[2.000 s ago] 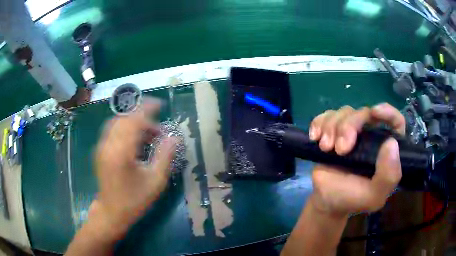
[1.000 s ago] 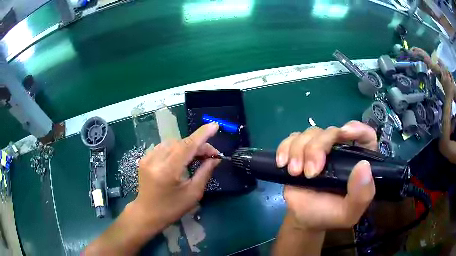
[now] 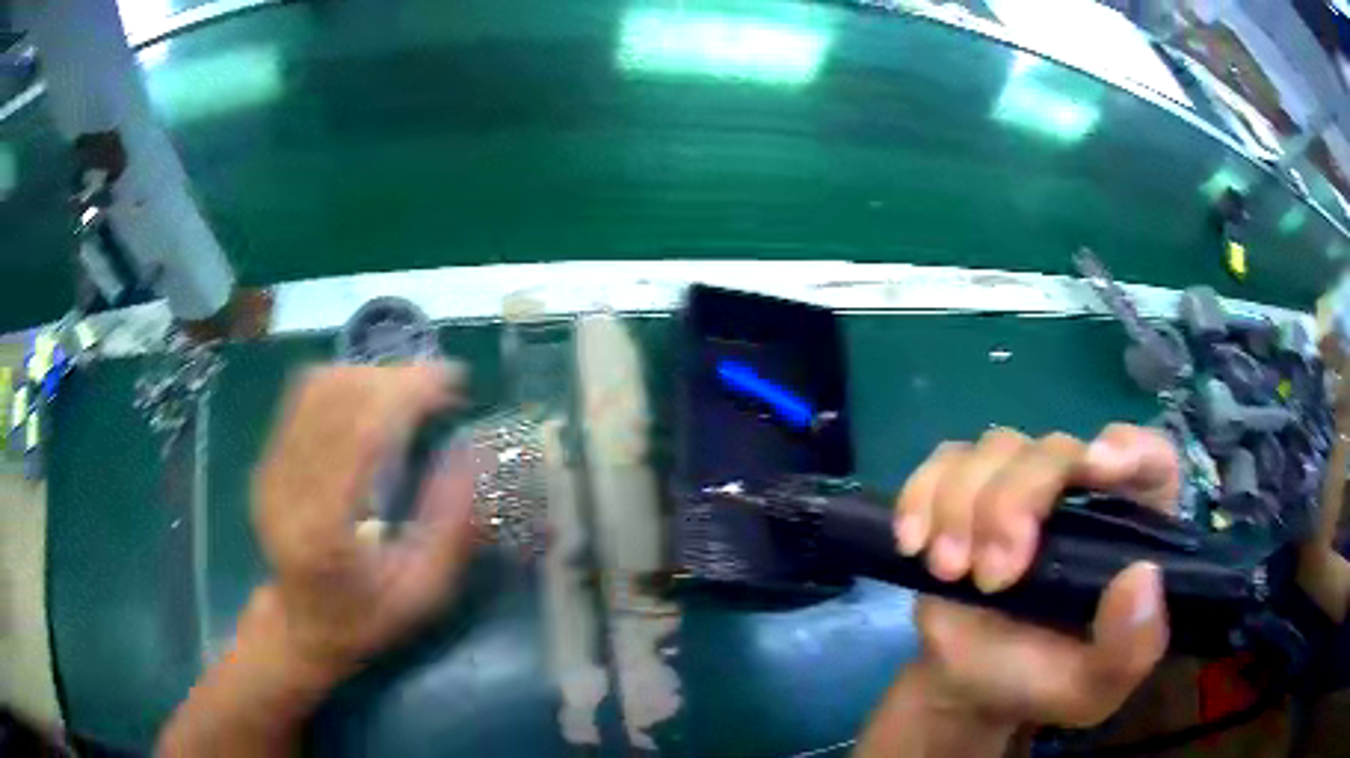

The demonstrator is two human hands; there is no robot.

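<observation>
My right hand (image 3: 1036, 570) grips the black electric screwdriver (image 3: 866, 536), which points left over the black parts tray (image 3: 763, 314). A small bright tip shows at its nose. My left hand (image 3: 348, 496) is blurred and lies over the handle of a grey housing. The round head of the housing (image 3: 388, 329) shows above the fingers. Whether the fingers hold it cannot be told. A heap of tiny silver screws (image 3: 511, 481) lies just right of my left hand. The tray holds a blue cell (image 3: 766, 394) and loose screws.
Grey housings (image 3: 1236, 407) are piled at the right. A green belt with a pale metal edge (image 3: 948, 289) runs behind the bench. A chipped white post (image 3: 156, 178) stands at left, with small metal parts (image 3: 178, 385) near its foot. Part of another person's arm (image 3: 1325, 570) shows at right.
My left hand has moved from the screwdriver's tip left to the housing. My right hand still holds the screwdriver, its nose now free of my left fingers. The camera view has shifted.
</observation>
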